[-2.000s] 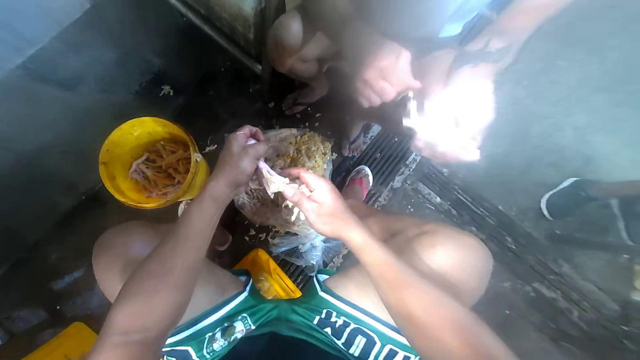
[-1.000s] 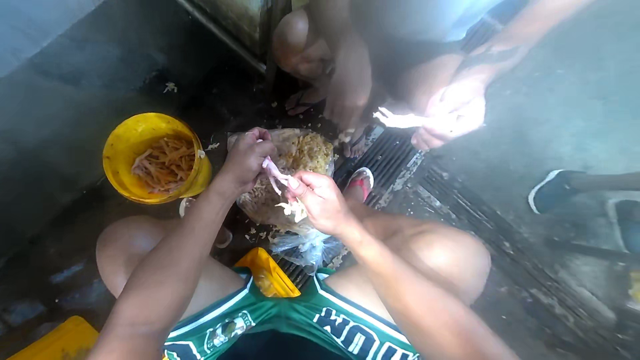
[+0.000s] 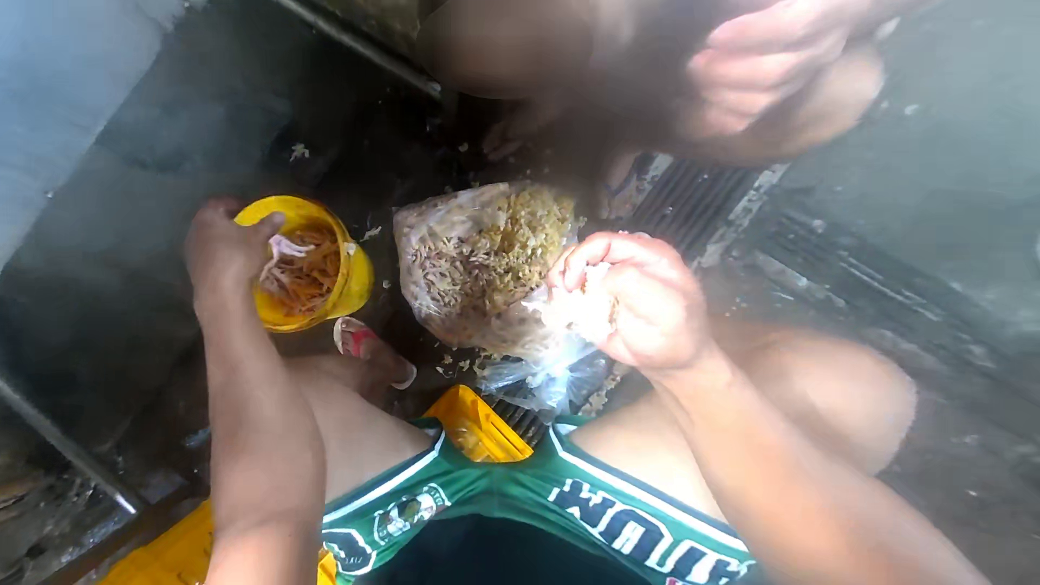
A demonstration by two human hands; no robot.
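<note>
My left hand (image 3: 231,252) is over the left rim of a yellow plastic bucket (image 3: 357,280), thumb and fingers apart. Just below the thumb, a pale pink piece (image 3: 284,248), which looks like a chicken foot, lies on orange-brown pieces (image 3: 313,280) inside the bucket. My right hand (image 3: 650,301) is closed around pale scraps (image 3: 597,305), blurred by glare, over the right edge of a clear plastic bag (image 3: 418,284). Yellowish and pinkish-brown small pieces (image 3: 528,223) fill the bag.
Another person's hand (image 3: 764,73) and bent legs are at the top. A yellow container (image 3: 479,422) stands between my thighs, with more yellow plastic (image 3: 166,548) at lower left. A ribbed grate (image 3: 691,199) crosses the wet floor, where scraps lie scattered. My sandalled foot (image 3: 366,345) is beside the bucket.
My left hand has moved left from the pale piece held between both hands to the bucket. My right hand has stayed by the bag. The other person's hands have moved.
</note>
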